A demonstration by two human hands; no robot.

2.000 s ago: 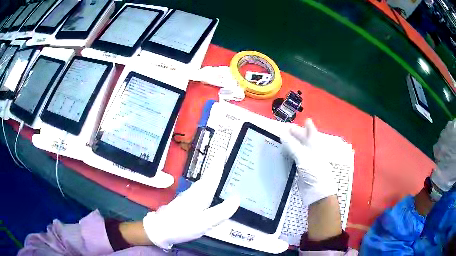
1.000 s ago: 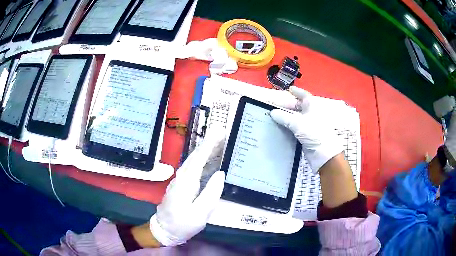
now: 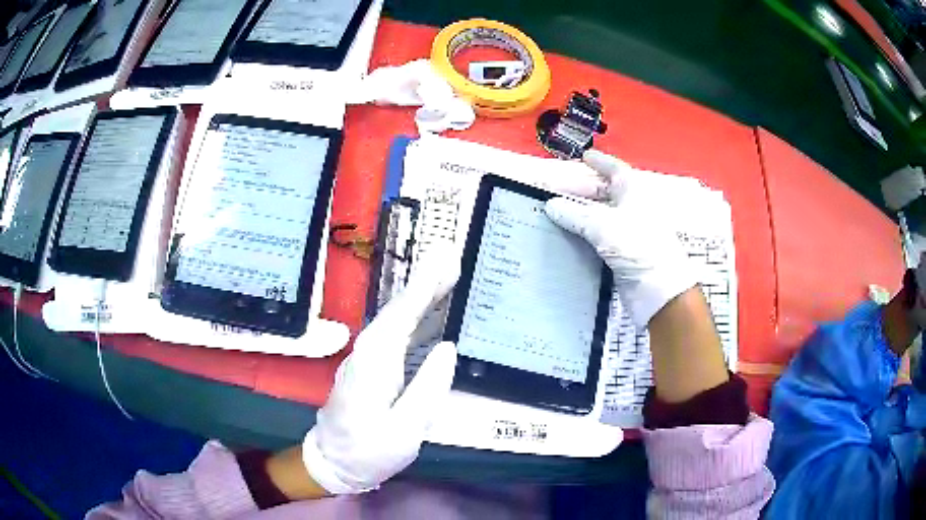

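Observation:
An e-reader with a black frame and a lit text screen lies in a white tray over record sheets and a clipboard. My left hand, in a white glove, holds the e-reader and tray at the left edge, thumb at the lower left of the frame; some fingertips are hard to make out. My right hand, also gloved, is over the upper right corner. Its thumb is on the screen near the top and its index finger is extended past the top edge; its other fingers are partly hidden.
More e-readers in white trays stand in rows at left, with thin white cables. Yellow tape, a white cloth and a metal counter lie behind. A white device is far right, beside a person's blue sleeve.
My right thumb has come down onto the upper part of the screen. My left thumb has moved from the lower screen to the left edge. The view has shifted.

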